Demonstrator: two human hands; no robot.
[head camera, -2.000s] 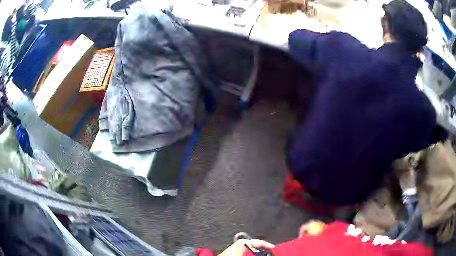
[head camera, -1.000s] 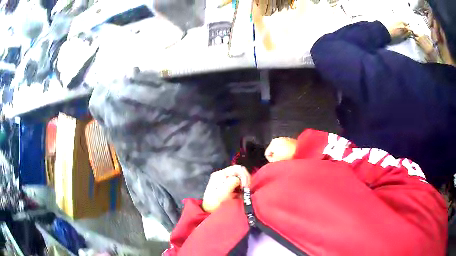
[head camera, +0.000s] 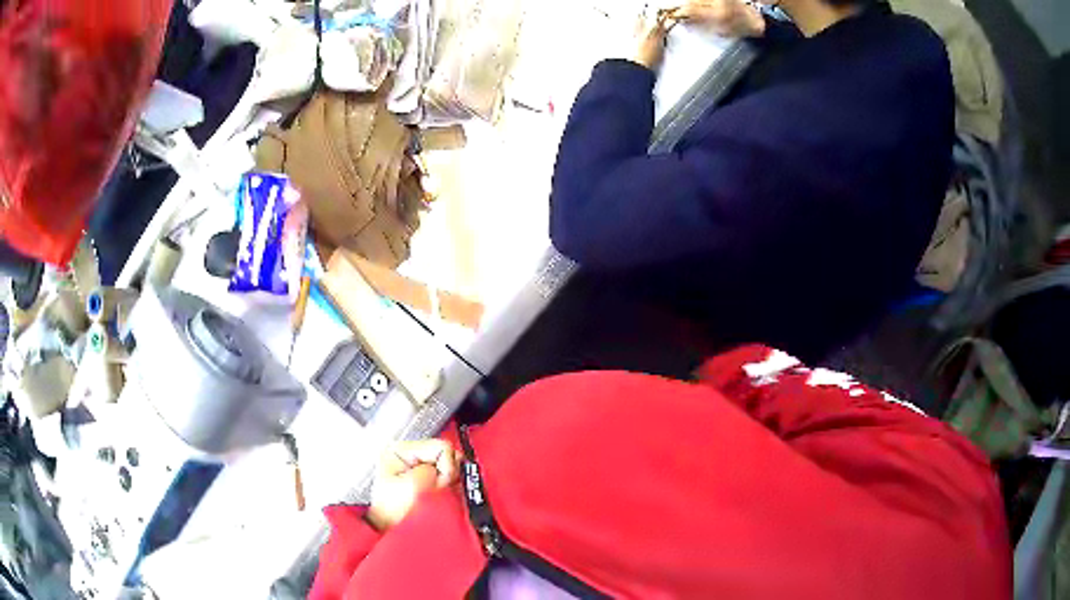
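The wearer's red zip jacket (head camera: 704, 492) fills the bottom of the view, its black zip edge running down its front. My left hand (head camera: 413, 475) is by the table's front edge, with its fingers curled closed at the top of the jacket's zip edge; it appears to pinch it, though the fingertips are hard to see. My right hand is out of sight; only its sleeve with white lettering (head camera: 810, 375) shows behind the jacket front.
The machine table holds a pale grey sewing machine (head camera: 205, 369), small dark tray (head camera: 354, 381), blue packet (head camera: 264, 234), brown cut pieces (head camera: 352, 164) and tan strips (head camera: 381, 322). A red bag (head camera: 70, 106) hangs upper left. A person in dark blue (head camera: 751, 199) works at the table's far right.
The view has swung from the floor and grey garment to the machine table. My left hand has stayed near the zip edge. My right hand, visible one second ago, is now out of sight.
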